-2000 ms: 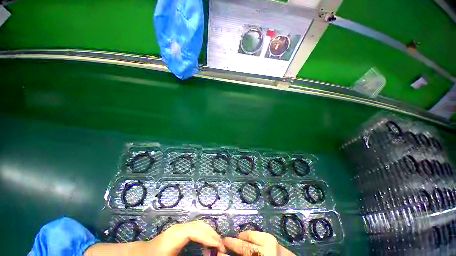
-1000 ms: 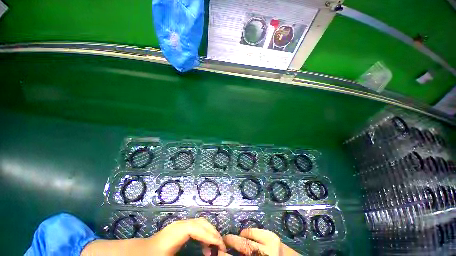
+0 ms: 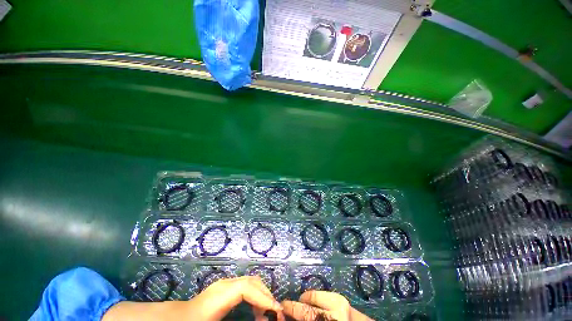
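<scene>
My left hand (image 3: 235, 296) and my right hand (image 3: 323, 305) meet at the bottom edge, over the near part of a clear blister tray (image 3: 276, 257). Their fingertips touch around a small dark part (image 3: 271, 314), likely a black ring part, mostly hidden by the fingers and cut off by the frame edge. Which hand grips it is hard to tell; both seem to pinch it. The tray lies flat, with black ring parts (image 3: 168, 237) in its visible pockets. The nearest pockets are partly covered by my hands.
A tall stack of clear trays with black rings (image 3: 514, 232) stands at the right. Behind the green mat (image 3: 207, 138) runs a metal rail (image 3: 301, 92). Crumpled blue plastic (image 3: 227, 44), an instruction sheet (image 3: 288, 56) and a small clear bag (image 3: 471, 99) hang there. A blue sleeve cover (image 3: 78, 298) is on my left arm.
The view has shifted slightly. My hands stay together at the bottom edge, with only small finger movements around the dark part.
</scene>
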